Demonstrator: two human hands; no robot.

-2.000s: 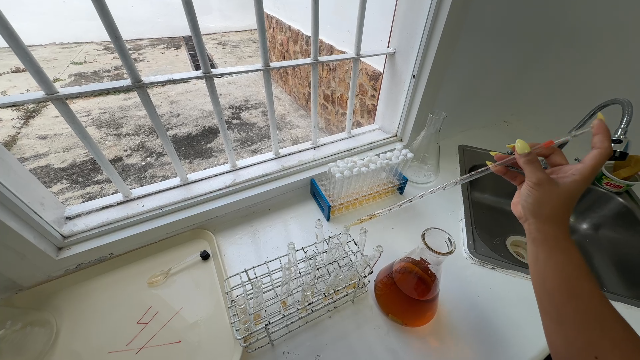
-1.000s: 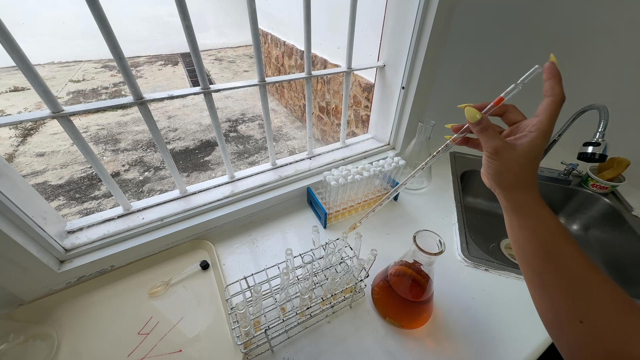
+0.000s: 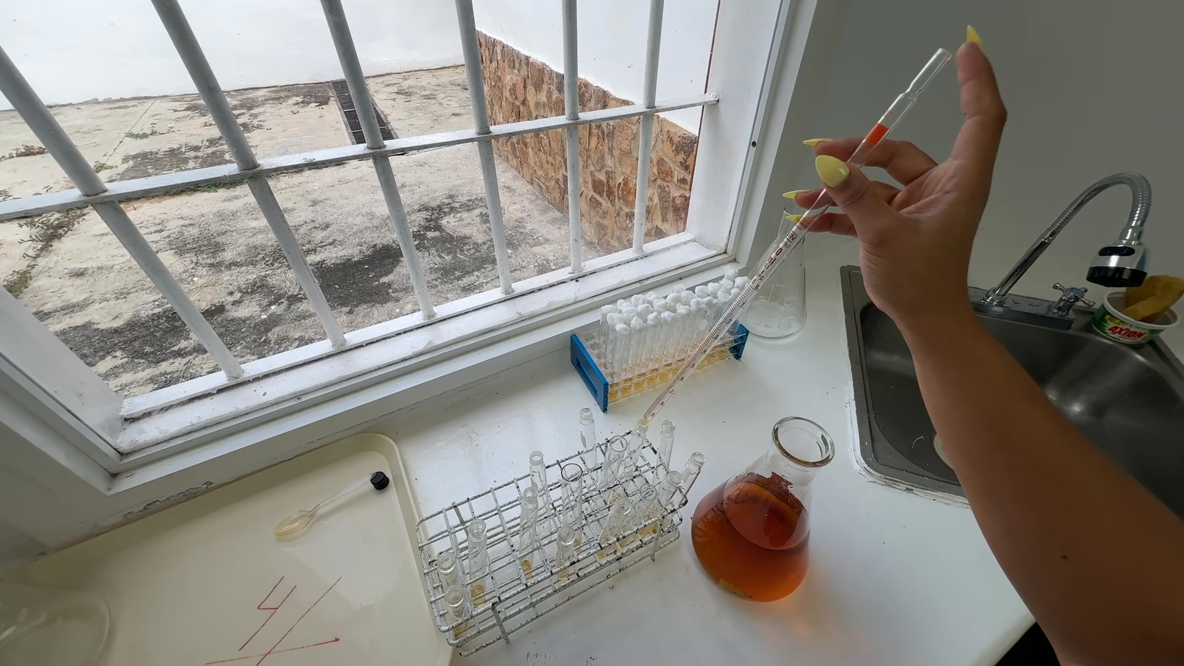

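My right hand (image 3: pixel 916 203) holds a glass graduated pipette (image 3: pixel 749 287) between thumb and fingers, with the index finger raised beside its top end. The pipette slants down to the left, its tip at the mouth of a test tube in the wire rack (image 3: pixel 546 546). Several glass tubes in that rack hold a little yellowish liquid. Right of the rack stands an Erlenmeyer flask (image 3: pixel 754 523) with amber liquid. Behind the pipette, a blue-ended rack (image 3: pixel 590 370) carries cotton-plugged test tubes (image 3: pixel 661 324) with yellow liquid. My left hand is out of view.
A cream tray (image 3: pixel 398 481) at lower left bears red marks and holds a clear plastic spoon (image 3: pixel 296 523) and a small black cap (image 3: pixel 379 480). An empty glass flask (image 3: pixel 777 296) stands near the barred window. The steel sink (image 3: pixel 888 407) and faucet (image 3: pixel 1064 222) are at right.
My right hand has risen and the pipette has gone from nearly level to steeply slanted. Its tip has moved from the blue-ended rack to a tube in the wire rack. The index finger has lifted.
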